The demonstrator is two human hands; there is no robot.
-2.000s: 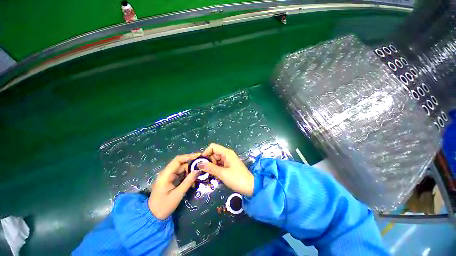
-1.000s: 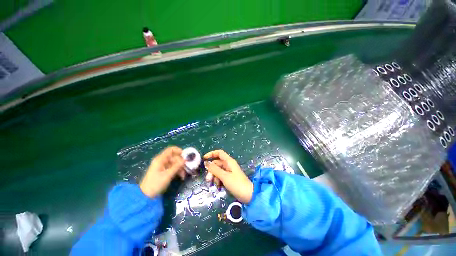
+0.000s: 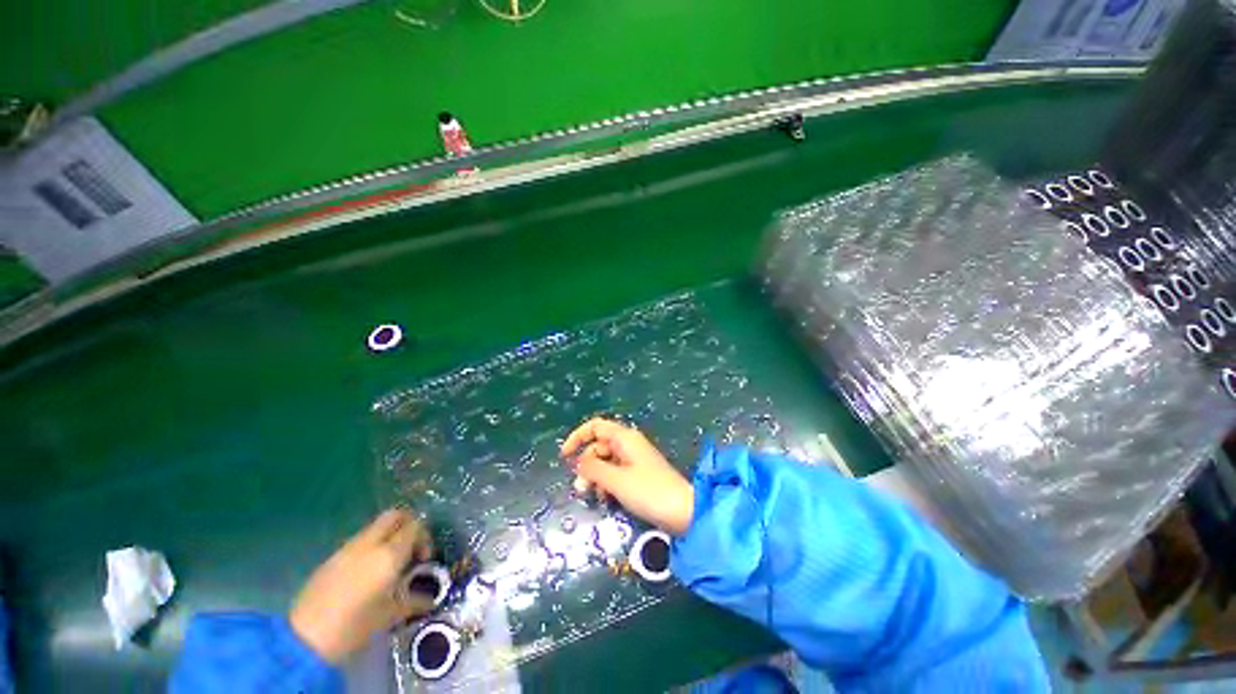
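Note:
My left hand (image 3: 363,580), blurred, is at the tray's near left corner, with its fingers around the left edge of a white-ringed round module (image 3: 427,586). Another module (image 3: 435,651) lies just below it. A third module (image 3: 652,556) lies near my right sleeve. All lie at the clear blister tray (image 3: 542,355). My right hand (image 3: 626,472) is over the middle of the tray with its fingers bent; whether it pinches anything small cannot be told. A loose module (image 3: 386,336) lies on the green belt beyond the tray's far left corner.
A thick stack of clear trays (image 3: 976,339) stands at the right, with filled trays (image 3: 1145,251) showing rows of white rings behind it. A crumpled white tissue (image 3: 137,594) lies on the belt at left. A rail (image 3: 651,136) runs along the belt's far side.
My left hand has let go of the module it held up and moved down-left to another one. A loose module now shows on the belt. My hands have parted. The view has shifted.

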